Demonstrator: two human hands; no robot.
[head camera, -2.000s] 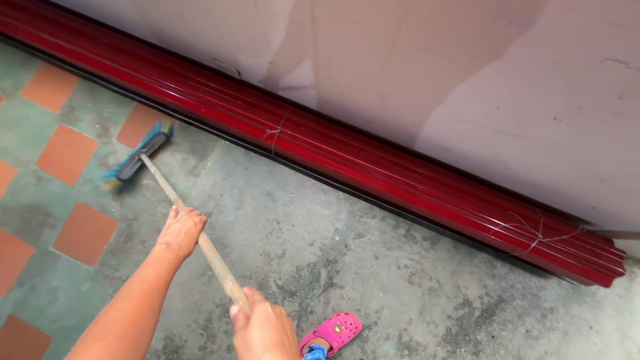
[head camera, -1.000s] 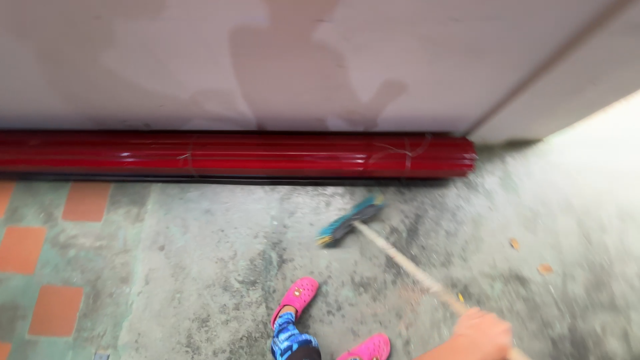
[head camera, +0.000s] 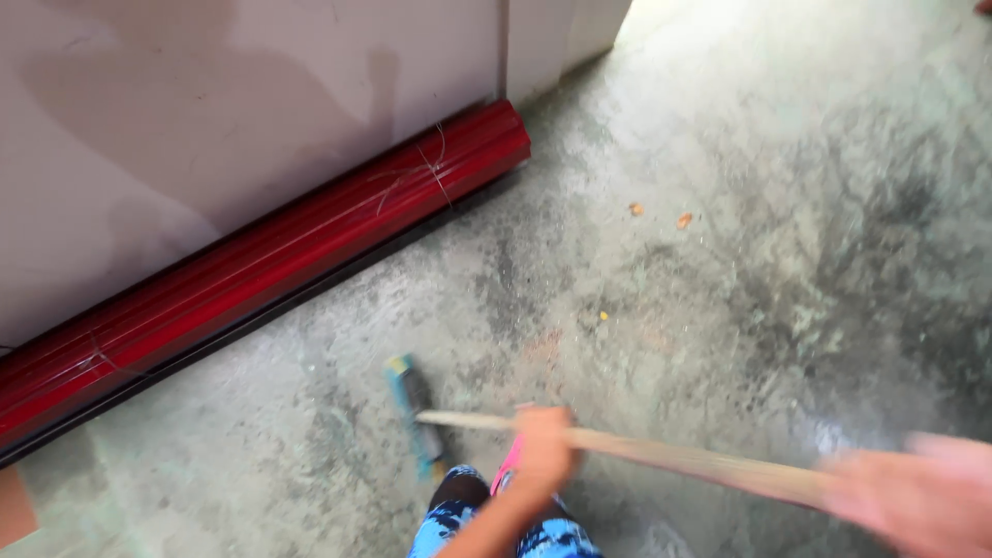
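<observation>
A push broom with a wooden handle lies across the lower part of the view. Its dark head with blue and yellow bristles is at the concrete floor, left of my feet. My left hand is closed around the handle near the head. Farther up the handle, at the right edge, my right hand grips it and is blurred. Reddish dust and a small yellow bit lie on the floor beyond my left hand.
Red metal sheets, tied with wire, lie along the base of a pale wall. Two brown dry leaf-like bits are on the floor at upper right. My legs in blue patterned trousers and a pink clog show below.
The view has turned right along the wall, past the end of the red sheets. The broom head, before near the sheets, is now beside my feet. Both hands are in view again.
</observation>
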